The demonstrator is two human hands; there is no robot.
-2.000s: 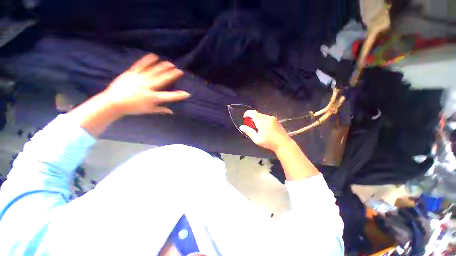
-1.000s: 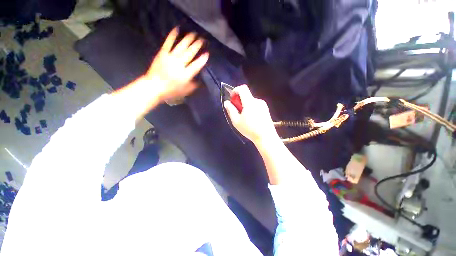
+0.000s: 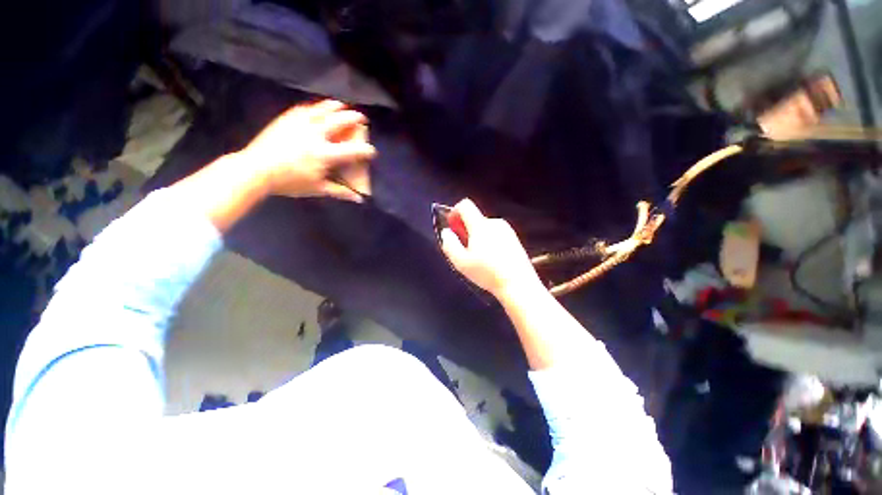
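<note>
Dark navy cloth, the garment (image 3: 406, 174), lies in folds across the dark board (image 3: 329, 256). My right hand (image 3: 485, 253) is closed around the small dark iron (image 3: 442, 218), which has a red spot at its handle and its pointed tip towards the upper left. The iron is on or just over the cloth. My left hand (image 3: 314, 153) is left of the iron, with bent fingers at the cloth; blur hides whether the fingers pinch it.
The tan hose (image 3: 629, 242) runs from the iron to the upper right. Dark garments heap behind the board. A pale bench (image 3: 812, 350) with red items and a tan tag (image 3: 740, 253) stands at right. Dark scraps lie on the pale floor (image 3: 242, 314).
The view has turned and shifted since the earlier frames. My left hand has gone from spread fingers to bent ones. My right hand still holds the iron, now a little lower in view.
</note>
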